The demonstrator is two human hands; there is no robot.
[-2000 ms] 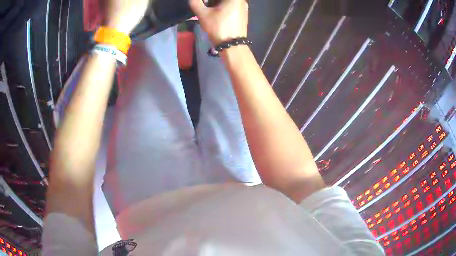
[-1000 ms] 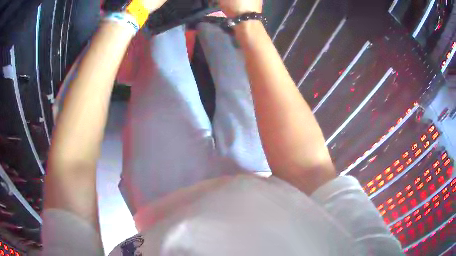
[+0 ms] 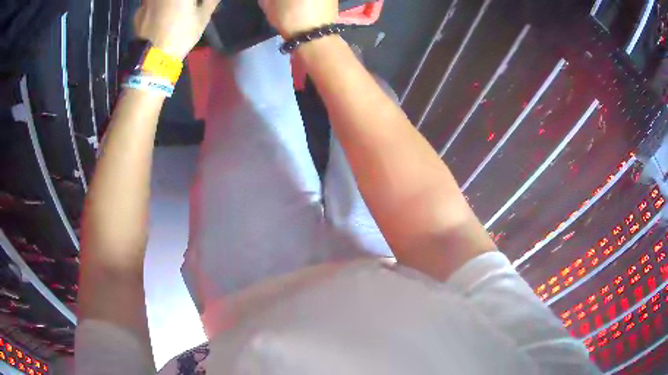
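Observation:
My left hand [image 3: 172,26] is at the top left, partly cut off by the upper edge, with an orange strap and a white band on its wrist. My right hand [image 3: 299,15] is at the top centre, also cut off, with a dark bead bracelet on its wrist. A dark flat board or tray [image 3: 240,28] shows between the hands, above my knees. Its far part is outside the picture. The fingertips are cut off or blurred, so what each hand grips cannot be told.
Red-orange parts of a support or bin show beside my leg [image 3: 198,84] and beyond my right wrist [image 3: 362,12]. Rack shelves with pale edges stand close on the left [image 3: 45,172] and right [image 3: 543,165]. Red digit displays [image 3: 619,245] glow at the lower right.
Both hands have shifted left since one second ago. More of my left hand shows now. A red-orange piece has come into view beyond my right wrist.

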